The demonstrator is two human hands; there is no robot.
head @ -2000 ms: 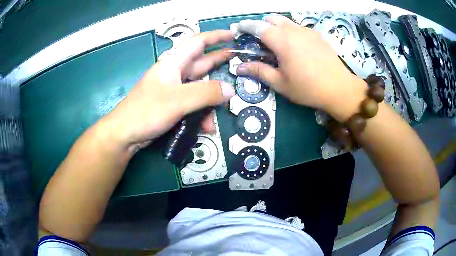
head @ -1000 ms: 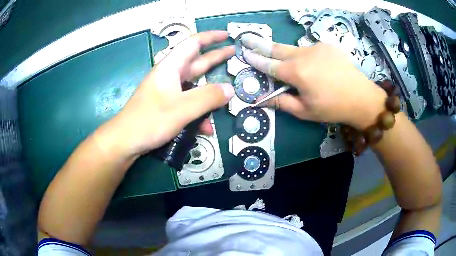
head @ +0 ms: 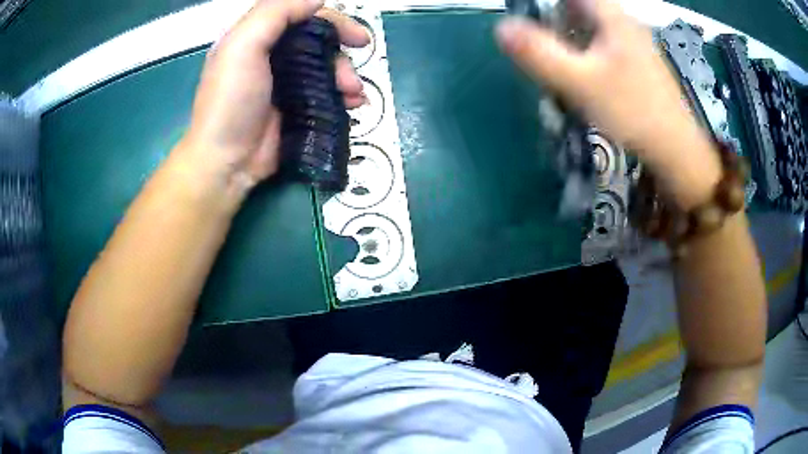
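Observation:
My left hand (head: 239, 97) is wrapped around a ribbed stack of black discs (head: 310, 106), held over the mat and partly over a four-seat bracket. This silver bracket (head: 399, 195) lies upright on the green mat, its round pockets showing bare metal; fingers hide part of its upper end. My right hand (head: 611, 80) is blurred at the upper right. A blurred dark and silver strip-shaped bracket (head: 571, 168) runs down from its fingers, and the hand appears to grip its upper part. The tweezers cannot be made out.
Behind the right hand, another bracket (head: 608, 208) lies near the mat's right end. More brackets (head: 700, 71) lean and overlap at the far right, some with dark inserts. A pale rail (head: 115, 71) runs along the far side. The green mat (head: 478, 177) ends toward my lap.
The filled bracket has left the middle of the mat, and my right hand has moved up and right. My left hand has lifted away with the disc stack. The empty bracket has shifted right.

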